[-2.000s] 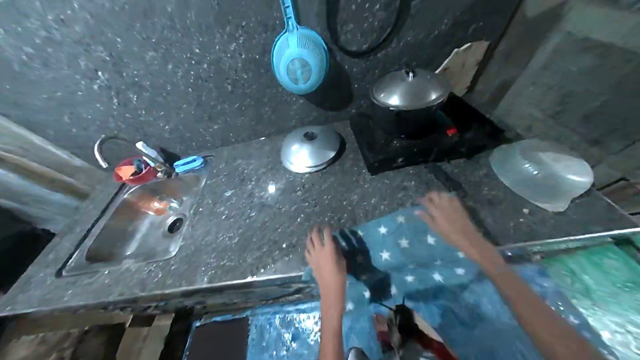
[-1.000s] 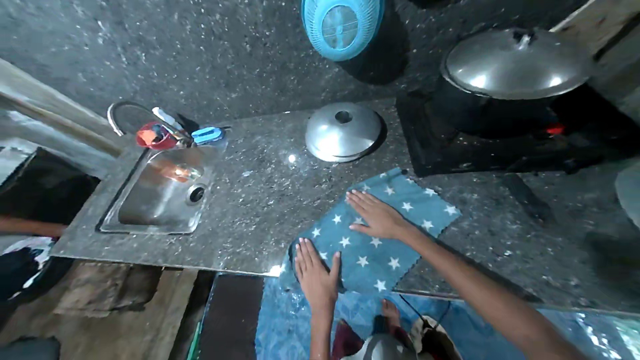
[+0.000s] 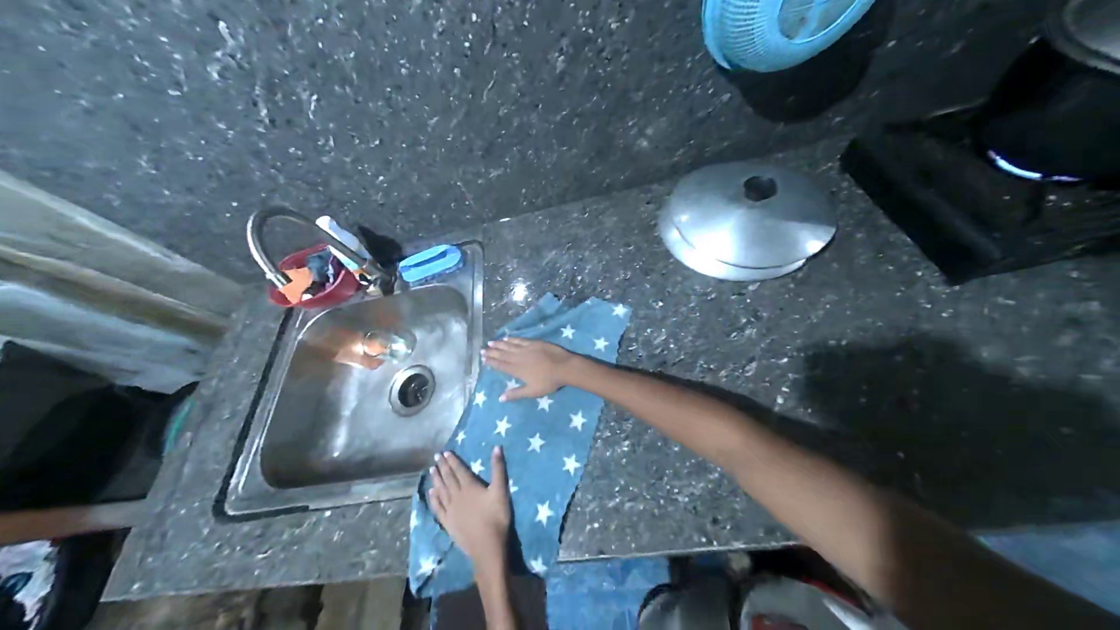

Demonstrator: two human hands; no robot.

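Note:
A blue cloth with white stars (image 3: pixel 547 420) lies spread on the dark speckled countertop (image 3: pixel 691 455), along the right rim of the steel sink (image 3: pixel 350 437). My left hand (image 3: pixel 472 507) rests flat on its lower left part, near the sink's front right corner. Farther up the cloth, my right hand (image 3: pixel 532 367) lies palm down, fingertips toward the sink's right edge. Both hands press on the cloth without gripping it. Its lower end reaches the counter's front edge.
A metal lid (image 3: pixel 748 223) sits near the wall, left of a black stove (image 3: pixel 962 201) with a lit burner under a dark pot (image 3: pixel 1063 114). Behind the sink are a curved faucet (image 3: pixel 258 241), a red bowl (image 3: pixel 324 284) and a blue brush (image 3: pixel 430 262). A blue strainer (image 3: pixel 774 31) hangs above.
Both hands and the cloth have moved left along the counter, from below the metal lid to beside the sink. The view has shifted left and closer.

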